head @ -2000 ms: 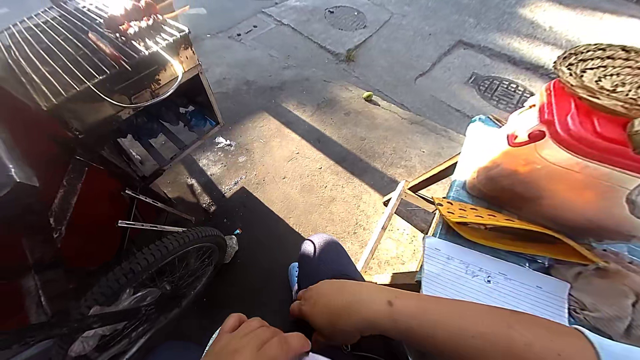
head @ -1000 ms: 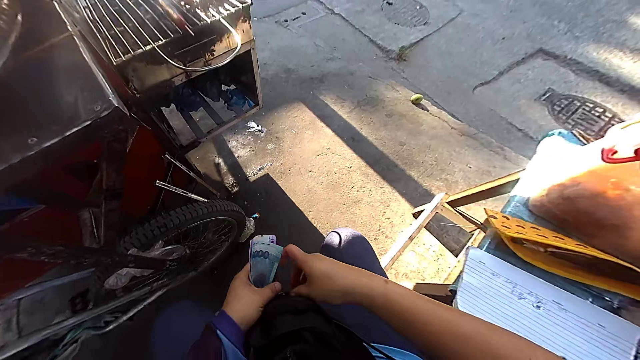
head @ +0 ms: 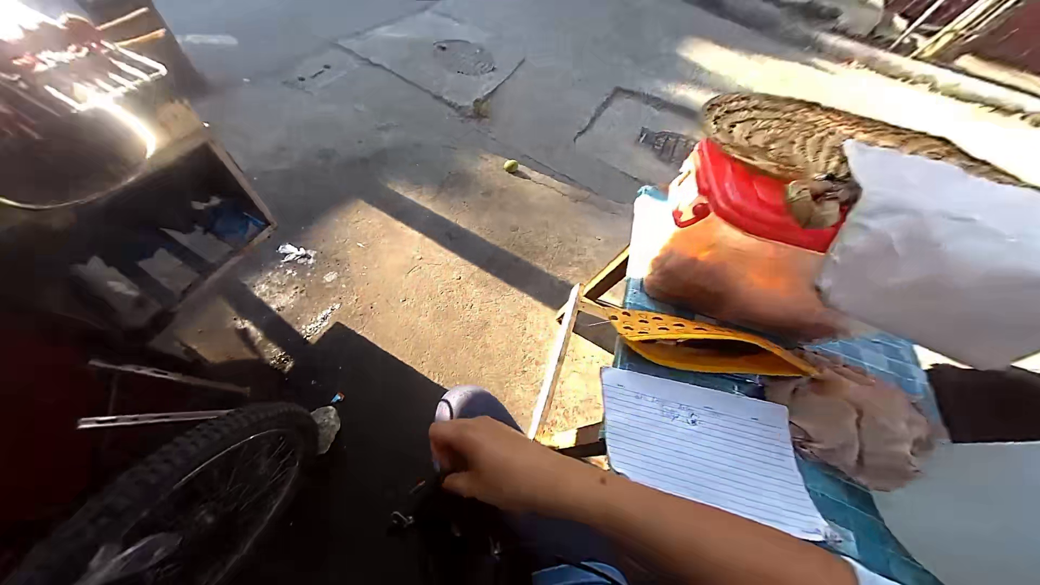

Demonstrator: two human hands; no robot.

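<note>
My right hand [head: 479, 463] reaches in from the lower right, its fingers curled at the top of a black bag [head: 463, 528] on my lap. What the fingers pinch is too dark to tell. My left hand is out of the frame. Right of my forearm, a ruled sheet of paper with handwriting [head: 699, 447] lies on a table with a blue checked cover [head: 881, 357]. Beyond the paper rest a yellow pouch [head: 707, 345], partly open at its side, and a crumpled beige cloth [head: 861, 418].
A clear container with a red lid [head: 751, 199] stands on the table beside a woven mat [head: 796, 130] and a white bag [head: 934, 252]. At left are a bicycle wheel [head: 195, 496], a wooden box [head: 236, 191] and a grill rack [head: 106, 73]. A small green fruit [head: 510, 166] lies on the pavement.
One second ago my left hand held folded banknotes beside my right hand; now that hand and the notes are out of sight. The view has swung toward the table.
</note>
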